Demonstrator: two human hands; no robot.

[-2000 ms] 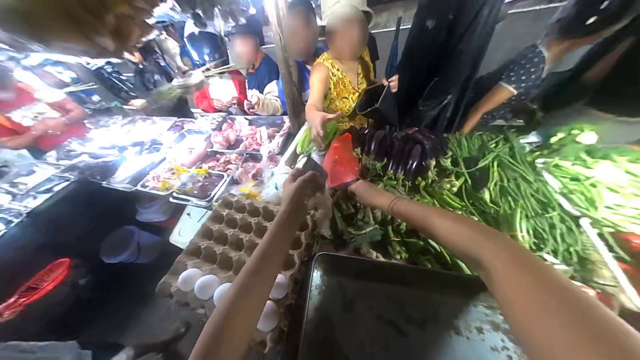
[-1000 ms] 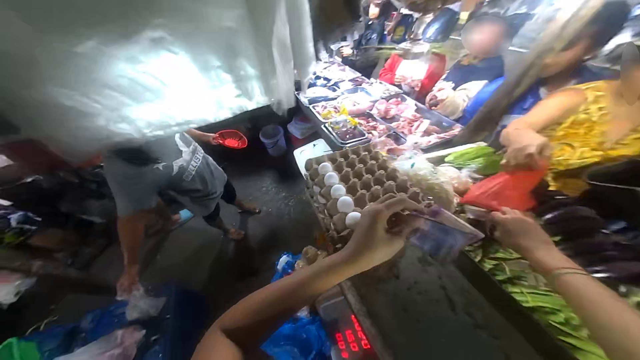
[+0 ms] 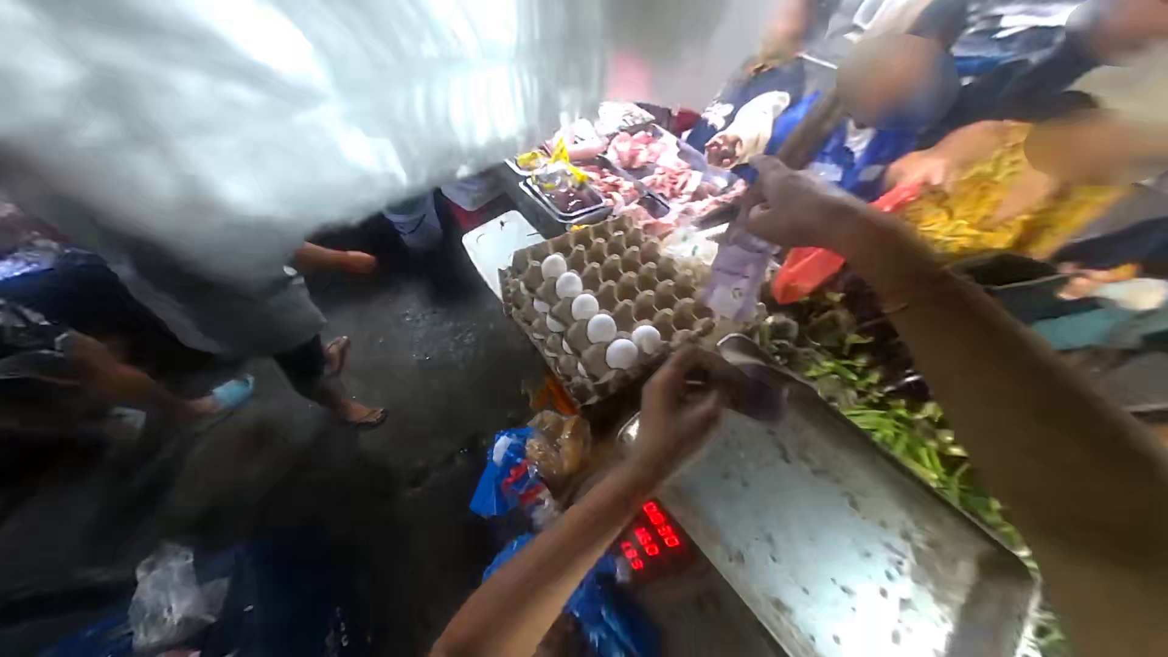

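My left hand (image 3: 680,401) is closed on a dark, blurred folded banknote (image 3: 759,392) at the near corner of the egg tray. Raised at the upper right, my right hand (image 3: 798,205) pinches a pale purple banknote (image 3: 737,274) that hangs down over the tray's right side. The cardboard egg tray (image 3: 630,274) holds several white eggs (image 3: 600,328) along its left side. Below my hands lies a metal scale pan (image 3: 821,511), with a lit red display (image 3: 650,537) beside it. A red plastic bag (image 3: 808,272) shows behind my right wrist.
Trays of raw meat (image 3: 671,169) lie beyond the eggs. Green vegetables (image 3: 912,438) line the pan's right side. A person in yellow (image 3: 976,214) is across the stall; another in grey (image 3: 219,292) stands on the wet floor at left. Blue plastic bags (image 3: 502,474) lie near my left forearm.
My hands have moved apart; the right is now raised with a banknote hanging from it, the left lower near the eggs. The view has swung left since the oldest frame.
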